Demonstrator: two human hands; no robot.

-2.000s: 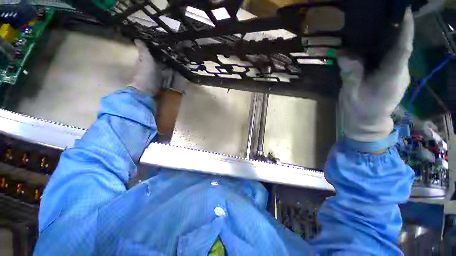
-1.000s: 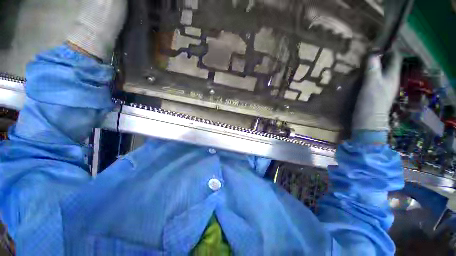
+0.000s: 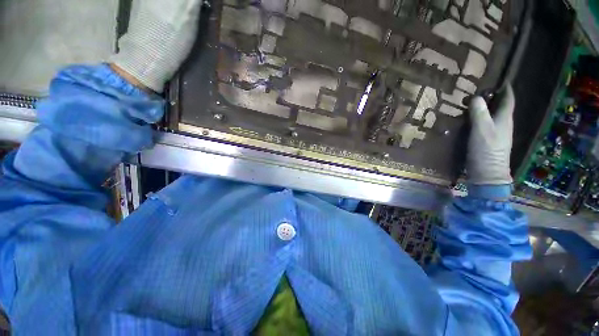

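A dark flat wave solder pallet (image 3: pixel 256 121) with many irregular cut-outs lies in front of me, its near edge along the silver conveyor rail (image 3: pixel 276 172). Its far edge is cut off by the top of the picture. My left hand (image 3: pixel 157 42), in a white knit glove, is at the pallet's left edge; its fingertips are cut off or hidden. My right hand (image 3: pixel 490 141), also gloved, holds the pallet's right edge, thumb on top and fingers at the outer side.
A green circuit board (image 3: pixel 558 154) crowded with parts is at the right, beyond a dark strip. A pale metal plate (image 3: pixel 56 46) is at the upper left. Another dark pallet-like piece (image 3: pixel 410 233) with small cut-outs shows below the rail.
The pallet was raised and tilted two seconds ago; it has come down flat and nearer, to the rail. Both hands moved with it. The board at the right shows more clearly.
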